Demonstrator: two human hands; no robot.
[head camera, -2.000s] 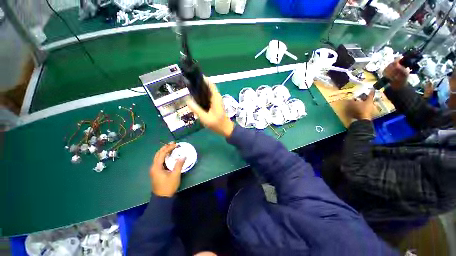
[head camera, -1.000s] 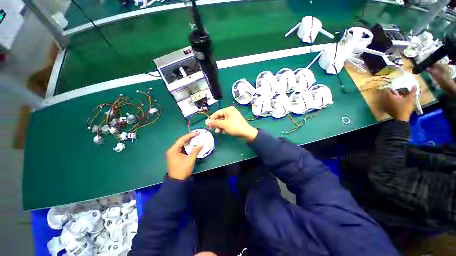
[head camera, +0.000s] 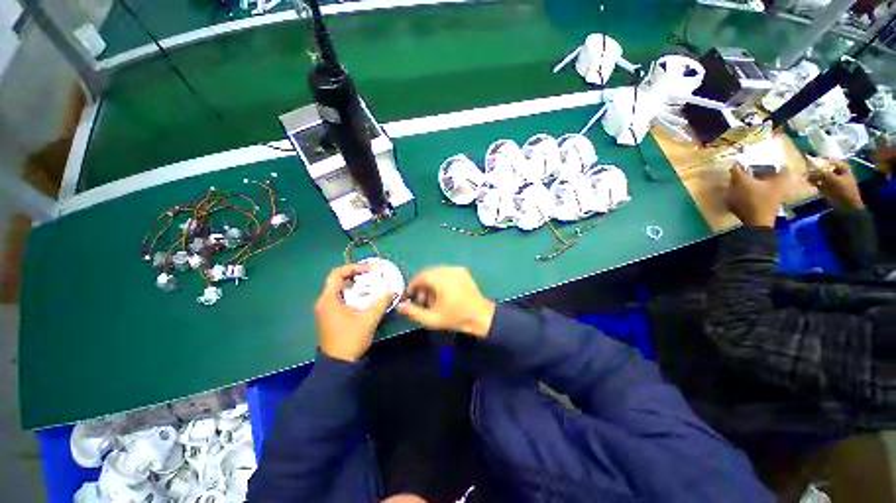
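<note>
My left hand (head camera: 344, 312) holds a white round camera housing part (head camera: 373, 285) near the bench's front edge. My right hand (head camera: 447, 300) is at the part's right side, fingertips pinched close to its rim; whether they hold a wire or touch the part is too blurred to tell. Thin motor lead wires (head camera: 363, 248) arch up behind the part. The black electric screwdriver (head camera: 346, 133) hangs free, its tip over the grey-silver screw feeder (head camera: 368, 199) behind my hands.
Tangled wired motors (head camera: 201, 251) lie at left. White subassemblies (head camera: 532, 204) stand in rows at right, wires trailing. A small white ring (head camera: 654, 233) lies beyond them. A blue bin of housings (head camera: 61, 462) is below left. A neighbour's hands (head camera: 755, 196) work over a tan board (head camera: 693, 182).
My right hand first let go of the screwdriver, which now hangs over the feeder. It then moved from behind the part to its right side. My left hand still holds the part.
</note>
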